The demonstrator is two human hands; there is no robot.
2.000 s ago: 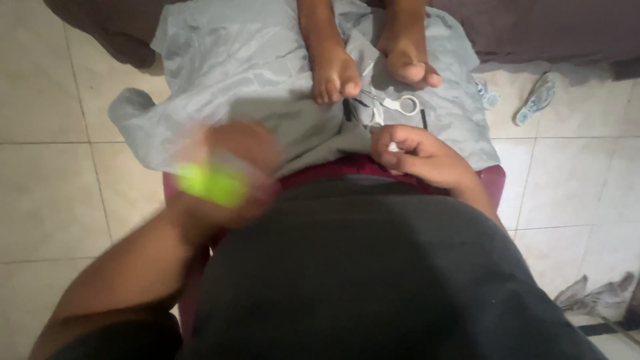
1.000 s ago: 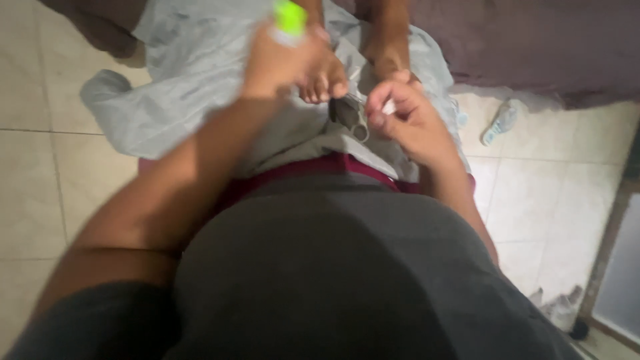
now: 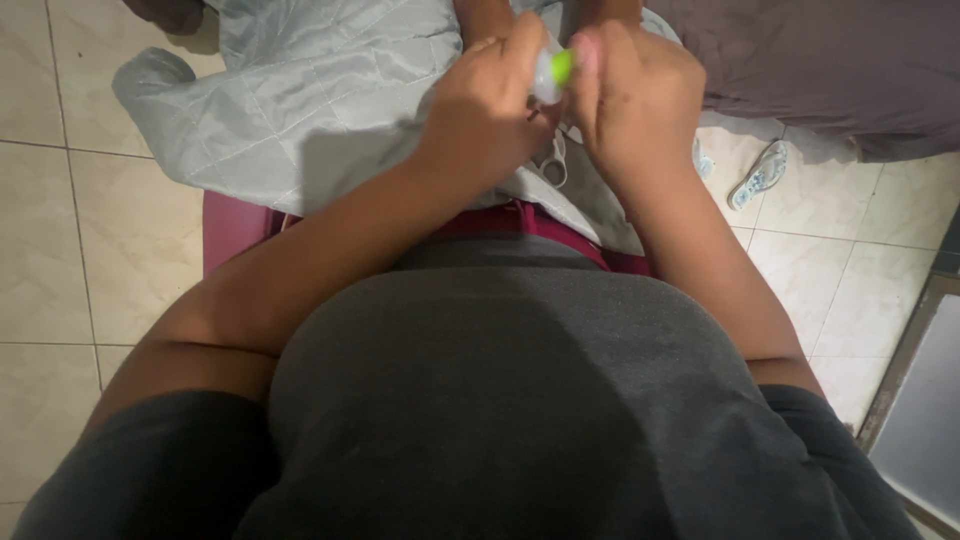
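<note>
My left hand [image 3: 491, 101] is closed around a small translucent bottle [image 3: 550, 79] with a bright green end [image 3: 562, 67]. That green end points at the fingers of my right hand [image 3: 637, 90], which is close against it with curled fingers. Whether the right fingers grip the green part, or still hold something small and white, is hidden. Below the hands, a white-handled pair of scissors [image 3: 555, 169] lies on the cloth. Behind the hands are the lower legs of another person [image 3: 484, 19], whose feet are mostly hidden.
A pale grey-blue quilted cloth [image 3: 330, 97] is spread over the lap area, above a maroon garment [image 3: 517, 221]. A dark purple-brown cloth [image 3: 817, 67] hangs at the upper right. One patterned flip-flop [image 3: 759, 176] lies on the tiled floor, and a framed panel [image 3: 922, 405] stands at lower right.
My left hand has brought the green-ended bottle across to my right hand, and the two are now together. A small white thing seen earlier in the right fingers no longer shows.
</note>
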